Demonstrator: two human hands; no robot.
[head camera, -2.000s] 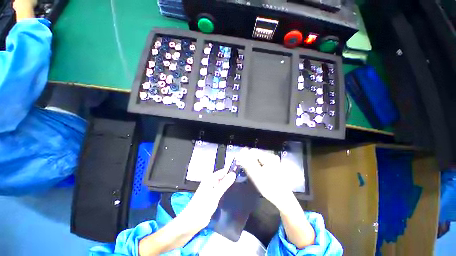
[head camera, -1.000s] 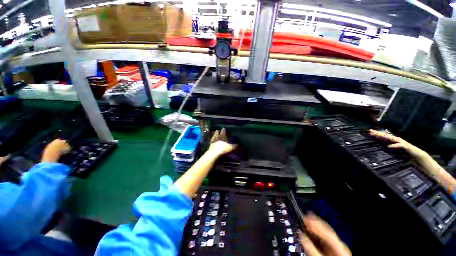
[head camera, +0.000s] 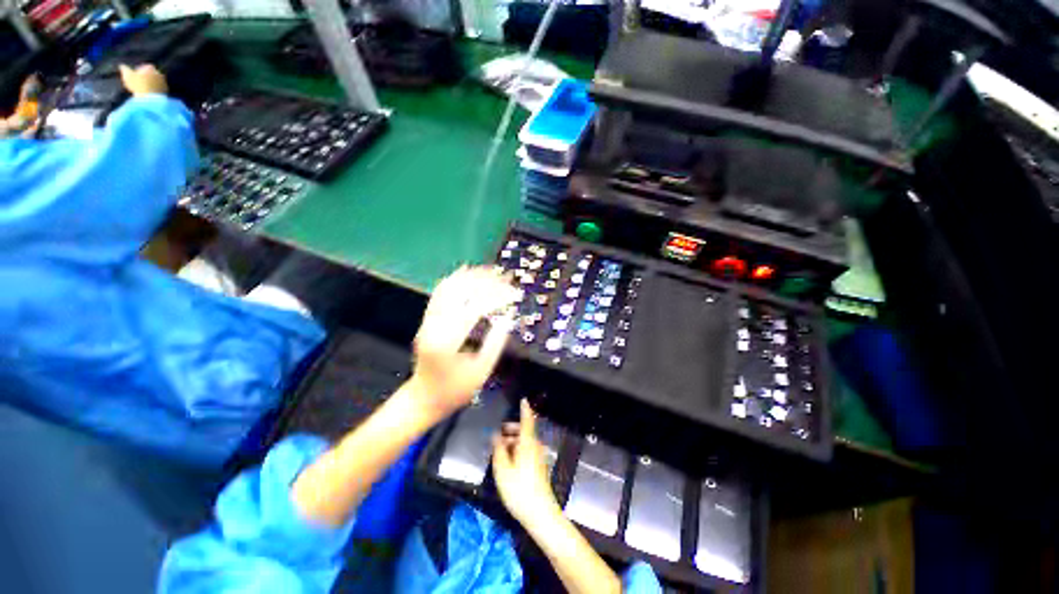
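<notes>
My left hand (head camera: 459, 337) is at the left end of the black foam parts tray (head camera: 685, 348), fingers bent over the ring parts (head camera: 534, 290); whether it pinches one cannot be told. My right hand (head camera: 523, 464) is lower, over the left part of the phone cover tray (head camera: 753, 528), with one finger extended; whether it holds anything is unclear. Grey phone covers (head camera: 656, 511) lie side by side in that tray. Small parts on tabs (head camera: 586, 308) fill the parts tray's second compartment, and more (head camera: 772, 366) lie in the rightmost. The third compartment is mostly bare foam.
The pressing machine (head camera: 708, 232), its red display lit, stands behind the parts tray. Blue plastic trays (head camera: 557, 128) are stacked left of it. Another person's blue sleeve (head camera: 128, 174) and another parts tray (head camera: 290, 128) are at the left. A cardboard carton (head camera: 842, 551) is lower right.
My left hand has come back from the pressing machine to the parts tray. My right hand has moved from beside the parts tray to the cover tray. The view has tilted down.
</notes>
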